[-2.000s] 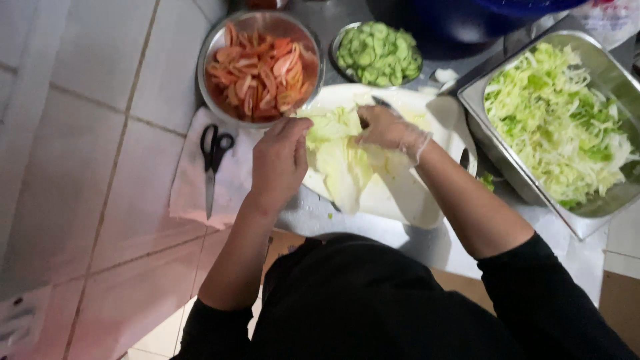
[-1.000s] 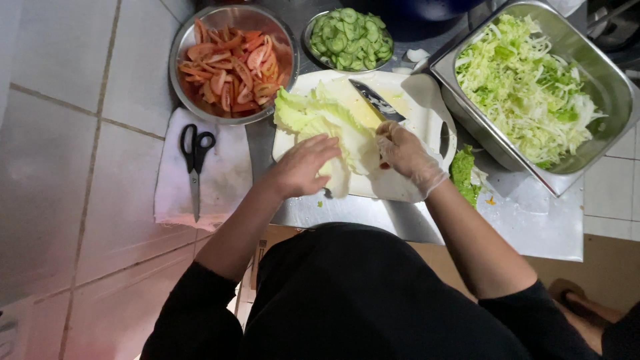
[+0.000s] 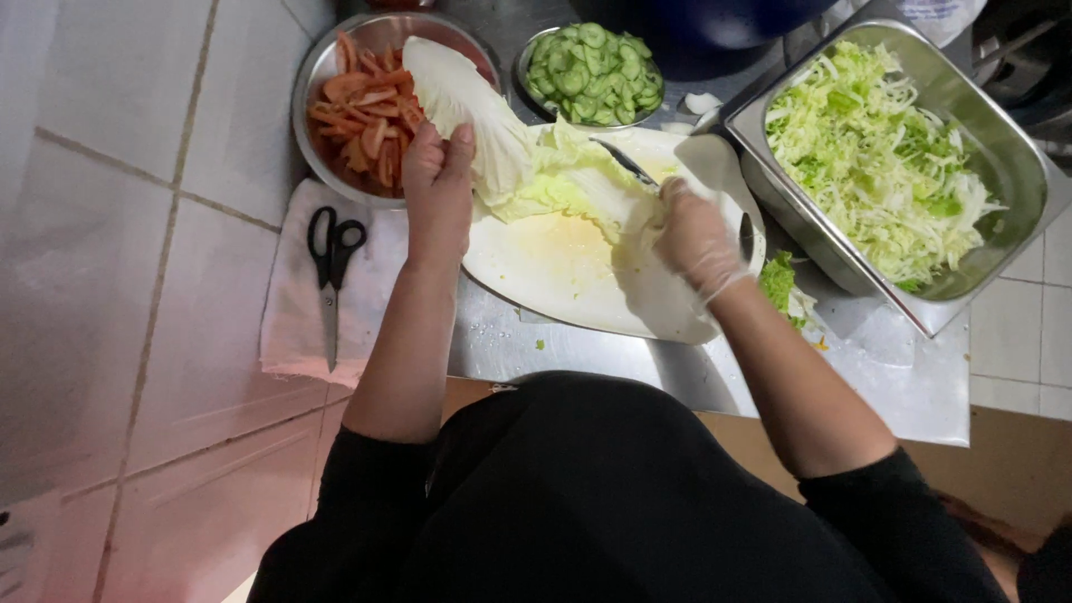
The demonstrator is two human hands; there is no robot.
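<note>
My left hand (image 3: 440,180) grips a pale napa cabbage leaf (image 3: 461,100), raised at the board's left end and partly in front of the tomato bowl. Gloved in clear plastic, my right hand (image 3: 699,230) is closed around a knife (image 3: 624,161), its handle hidden by the fingers and its blade pointing up and left. More yellow-green leaf (image 3: 586,184) spans the space between the hands, over the white cutting board (image 3: 553,276). Whether the right fingers also pinch this leaf is hard to tell.
Sliced tomatoes fill a steel bowl (image 3: 306,109) at upper left, with sliced cucumbers (image 3: 590,71) beside it. A deep steel pan (image 3: 1017,226) of shredded cabbage stands right. Black-handled scissors (image 3: 333,260) lie on a cloth (image 3: 289,310); leaf scraps (image 3: 779,285) lie near the pan.
My left hand, lying flat on the leaves a second ago, has moved up and left and now holds a leaf raised. The knife stays in my right hand.
</note>
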